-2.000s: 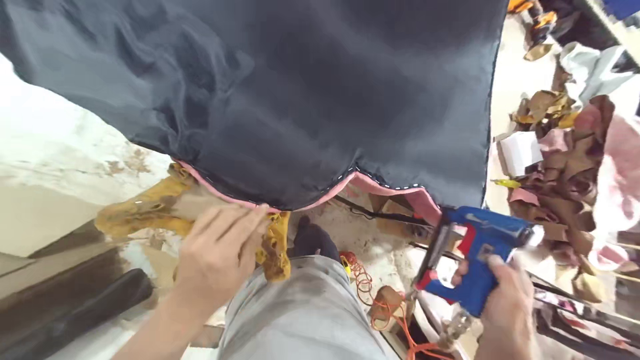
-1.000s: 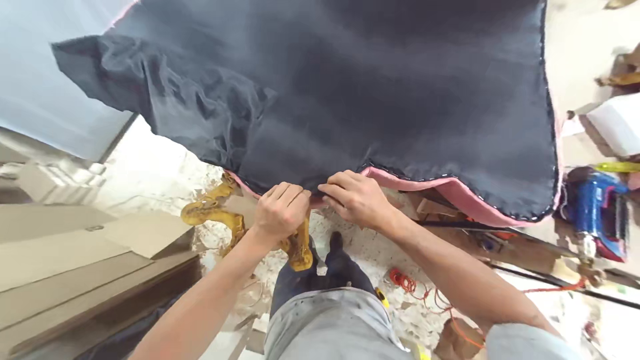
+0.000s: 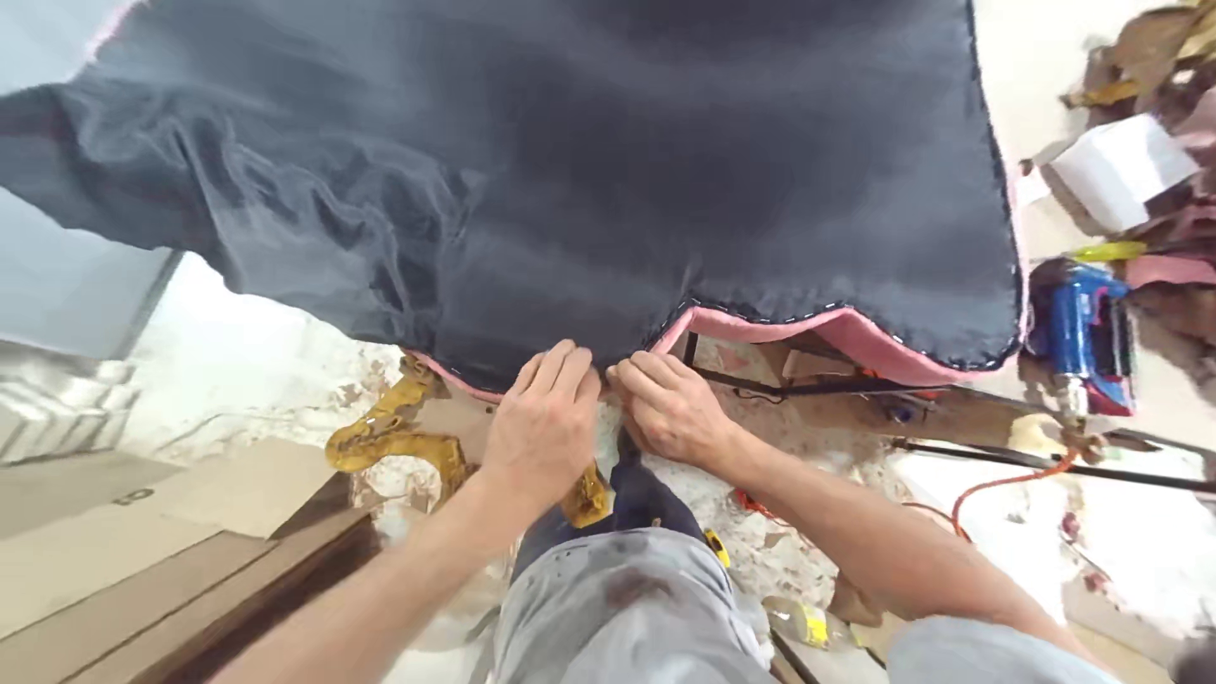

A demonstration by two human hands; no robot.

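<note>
A large piece of black lining fabric [image 3: 741, 171] spreads over a panel whose scalloped near edge shows pink upholstery fabric [image 3: 883, 347]. Staples run along the black fabric's edge right of my hands and down the right side. Both hands pinch the near edge close together: my left hand [image 3: 551, 418] and, just to its right, my right hand [image 3: 670, 404]. The fingertips are partly hidden in the fold. At the left the black fabric lies wrinkled and overhangs. A blue air staple gun [image 3: 1078, 323] with an orange hose rests beyond the panel's right edge.
Yellow-brown fabric or foam pieces [image 3: 394, 442] hang below the edge at left. Cardboard and boards [image 3: 133, 551] fill the lower left. A white block [image 3: 1126, 171] and fabric scraps lie at the right. Dark metal bars [image 3: 1007, 456] and the orange hose [image 3: 988, 484] cross the lower right.
Two seconds ago my right hand held the staple gun near the panel's right corner; it was put down at the right. Both hands now grip the near edge. The view has shifted.
</note>
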